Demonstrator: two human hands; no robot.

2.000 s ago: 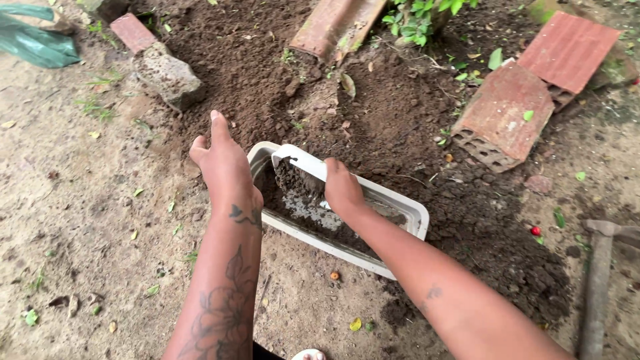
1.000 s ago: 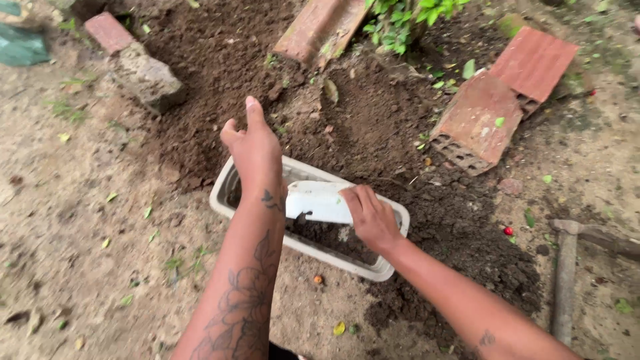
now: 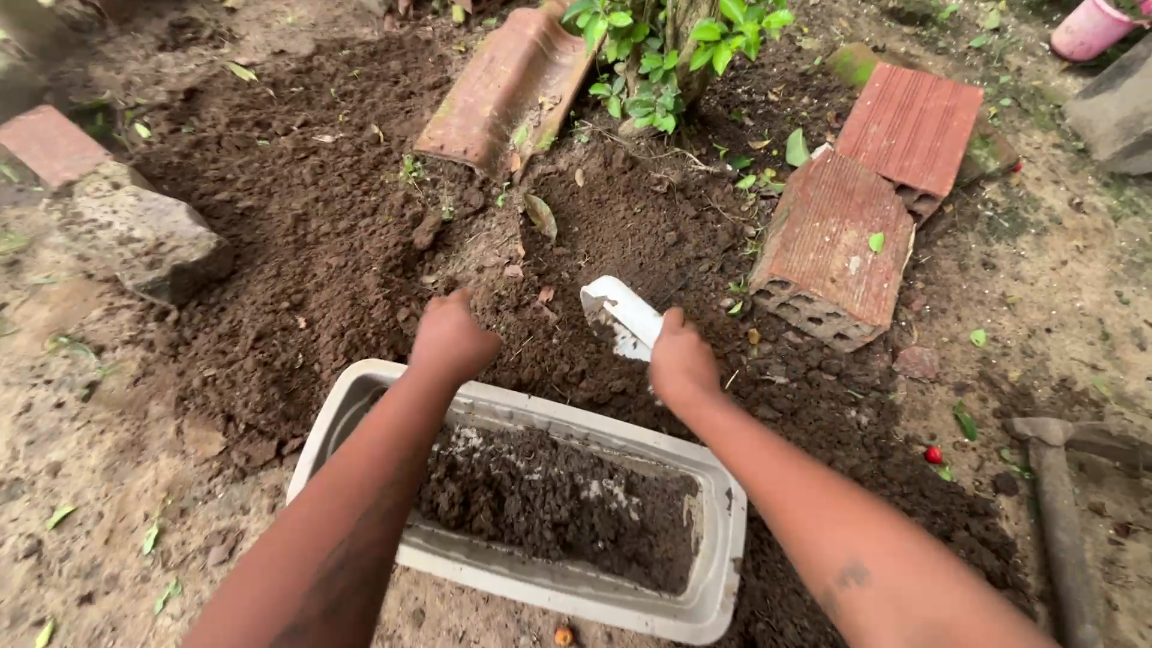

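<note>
My right hand [image 3: 686, 362] grips a white plastic scoop [image 3: 630, 310], its hollow side smeared with soil, just above the loose brown soil [image 3: 666, 229] beyond the planter. A rectangular off-white plastic planter [image 3: 576, 405] lies on the ground below both hands, partly filled with dark soil [image 3: 549, 499] that has pale specks on top. My left hand [image 3: 454, 340] is held over the ground beyond the planter's far left rim, with one finger pointing forward. The other fingers look curled, and I see nothing in them, though the palm is hidden.
A curved clay roof tile [image 3: 504, 90] leans near a leafy shrub [image 3: 657, 72]. Hollow clay bricks [image 3: 837, 238] lie to the right, a hoe-like tool with a wooden handle [image 3: 1062, 540] at lower right. A stone [image 3: 139, 229] and a brick piece [image 3: 52, 144] sit at left.
The scoop, over the planter in both earlier frames, is now beyond its far rim, above the ground soil. My left hand's fingers, spread earlier, are now mostly curled. The view has shifted.
</note>
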